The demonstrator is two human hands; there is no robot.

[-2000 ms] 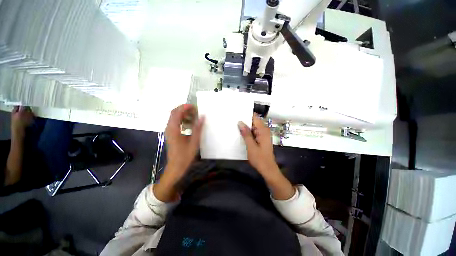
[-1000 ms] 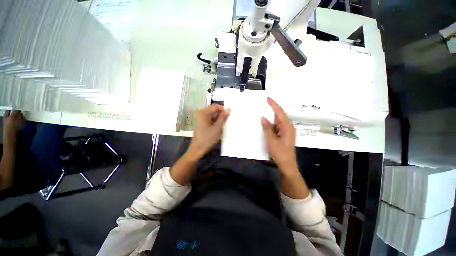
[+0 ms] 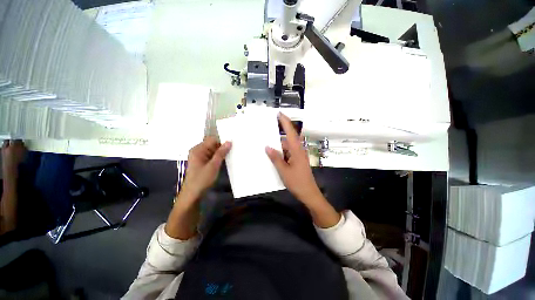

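Note:
A plain white booklet [image 3: 252,155] is held flat in front of the machine, slightly tilted, with its top edge near the metal working parts. My left hand [image 3: 205,163] grips its left edge between thumb and fingers. My right hand [image 3: 290,161] holds its right side, thumb on top and index finger stretched along the upper right edge. The white sewing machine [image 3: 286,50] stands just beyond, with a dark metal block [image 3: 258,85] and a black lever handle [image 3: 326,48]. A low white pile [image 3: 180,117] lies on the table left of the booklet.
Tall fanned white stacks [image 3: 70,70] fill the far left of the pale table [image 3: 193,35]. Metal clamps [image 3: 402,149] sit on the near rail at right. White stacks [image 3: 490,214] stand at lower right. Another person's arm [image 3: 10,181] shows at the left edge.
Both hands and the booklet were farther right a second ago, with the booklet straight at the machine. They have moved left and the booklet is now tilted. The camera view has shifted slightly.

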